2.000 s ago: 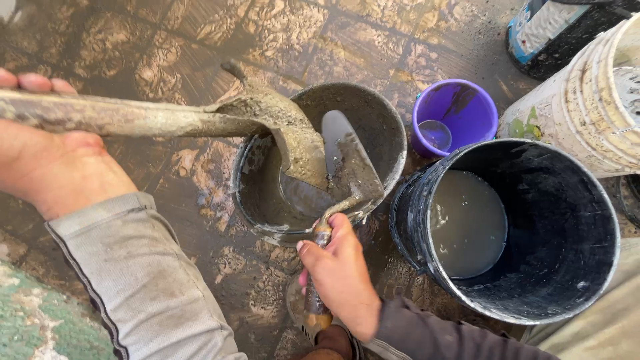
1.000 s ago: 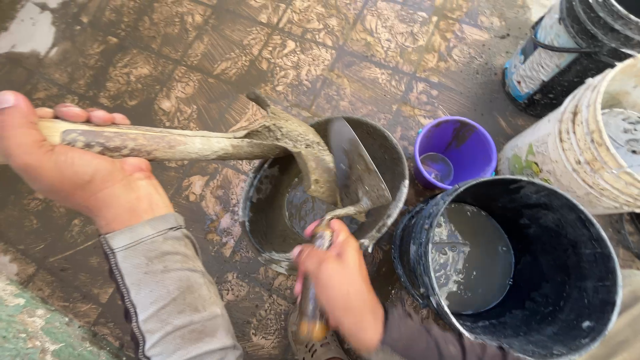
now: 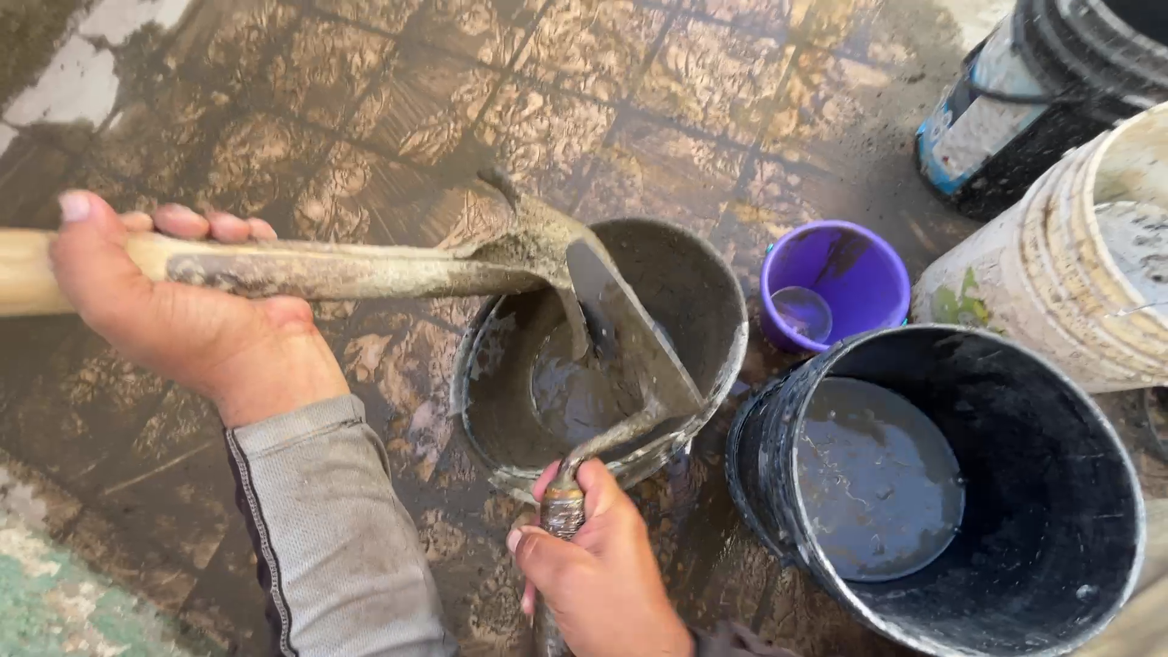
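My left hand (image 3: 196, 310) grips the wooden handle (image 3: 356, 272) of a mud-caked shovel or hoe, its metal head (image 3: 538, 237) held over a grey mortar bucket (image 3: 739, 338). In my right hand (image 3: 598, 566) is the handle of a trowel, whose pointed blade (image 3: 639, 342) lies tilted against the tool's head above the bucket. Grey residue coats the bucket's inside, with wet, shiny material at its bottom.
Right of the bucket stand a small purple bucket (image 3: 881, 274), a large black bucket (image 3: 1031, 456) of murky water, a dirty white bucket (image 3: 1013, 265) and another black bucket (image 3: 995, 119). Wet, muddy patterned tiles (image 3: 566, 109) lie around them.
The trowel blade has shifted against the tool's head, and its angle has changed. Both hands keep their holds. The liquid in the large black bucket looks calmer than a second ago.
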